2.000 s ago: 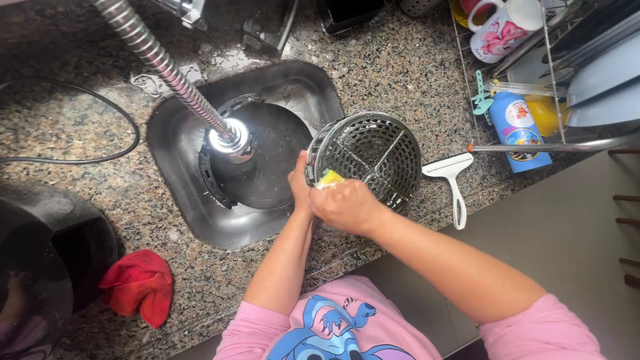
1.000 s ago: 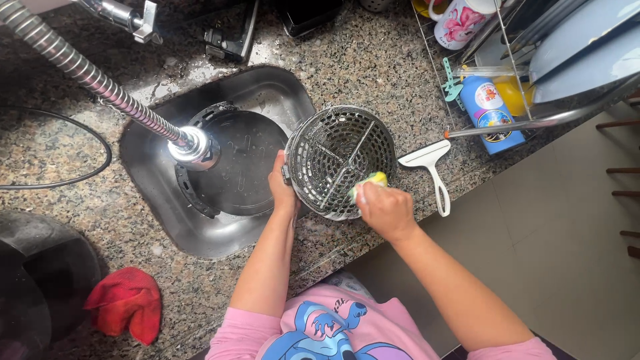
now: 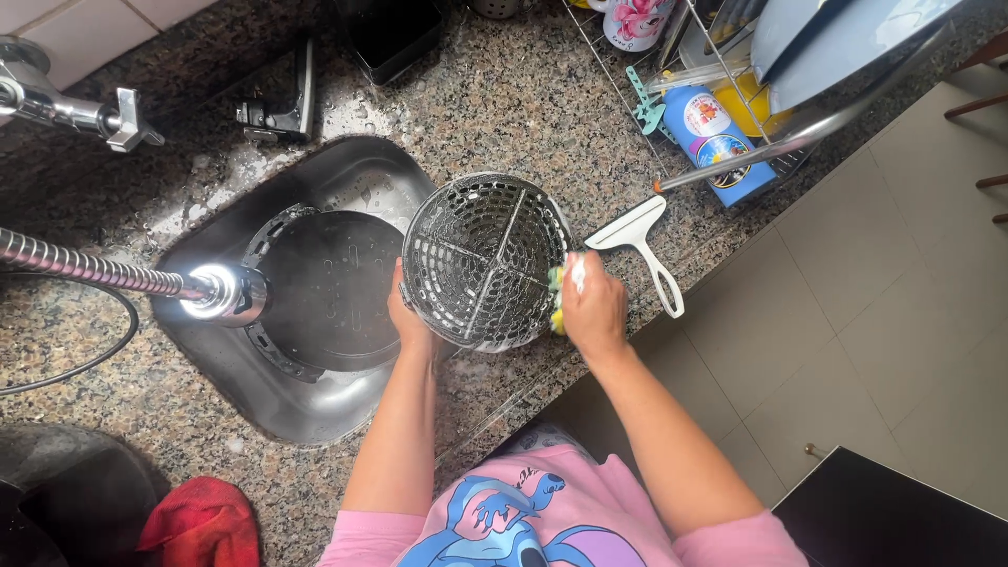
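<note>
A round, dark perforated basket (image 3: 488, 264) with a cross-shaped rib and white suds is tilted toward the camera over the sink's right edge. My left hand (image 3: 411, 311) grips its lower left rim; some fingers are hidden behind it. At the basket's right rim, my right hand (image 3: 592, 303) holds a soapy yellow and green sponge (image 3: 557, 299). Left of the basket, a dark round pan-like part (image 3: 339, 291) with slotted edge pieces lies in the metal sink (image 3: 315, 413). The lit head of a flexible faucet (image 3: 224, 295) hangs above that part.
A white squeegee (image 3: 630, 228) lies right of my right hand. Behind it are a blue bottle (image 3: 717, 146) and a wire dish rack (image 3: 622, 71) with a mug and plates. A red cloth (image 3: 205, 524) and a black container (image 3: 71, 488) sit at lower left, a black handle part (image 3: 295, 102) behind the sink.
My right hand and the sponge have moved from the basket's lower part to its right rim. The basket's perforated face now shows more fully than two seconds ago; my left hand still holds it.
</note>
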